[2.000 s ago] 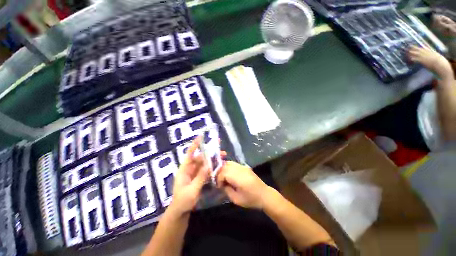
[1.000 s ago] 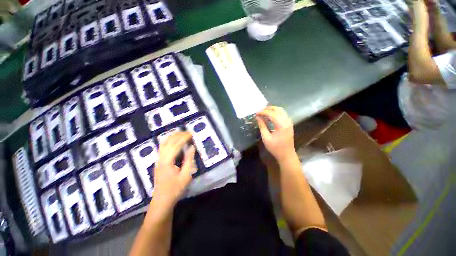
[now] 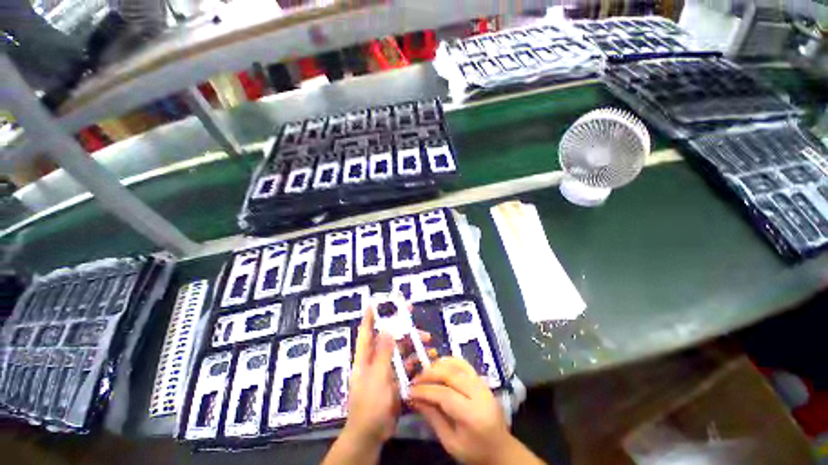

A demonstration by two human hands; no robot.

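My left hand [image 3: 370, 386] holds a silver-white phone frame [image 3: 392, 318] tilted up over the front right of the black blister tray [image 3: 289, 320]. My right hand [image 3: 458, 404] has its fingers at the frame's lower end; whether a small piece is between them is too small to tell. Other frames lie in the tray, upright in the back and front rows and sideways between them. A long white release sheet [image 3: 536, 263] lies right of the tray, with tan pieces at its far end. A narrow sticker sheet [image 3: 179, 350] lies left of it.
A tray stack [image 3: 340, 195] stands behind, with more trays at left [image 3: 73, 336] and far right [image 3: 772, 173]. A white fan [image 3: 604, 150] stands behind the release sheet. Tiny specks [image 3: 563, 345] lie near its front end. A cardboard box [image 3: 754, 409] is at lower right.
The view has swung up, showing more of the line. My right hand has moved from the release sheet's front end to the frame. My left hand has lifted a frame from the tray's front row.
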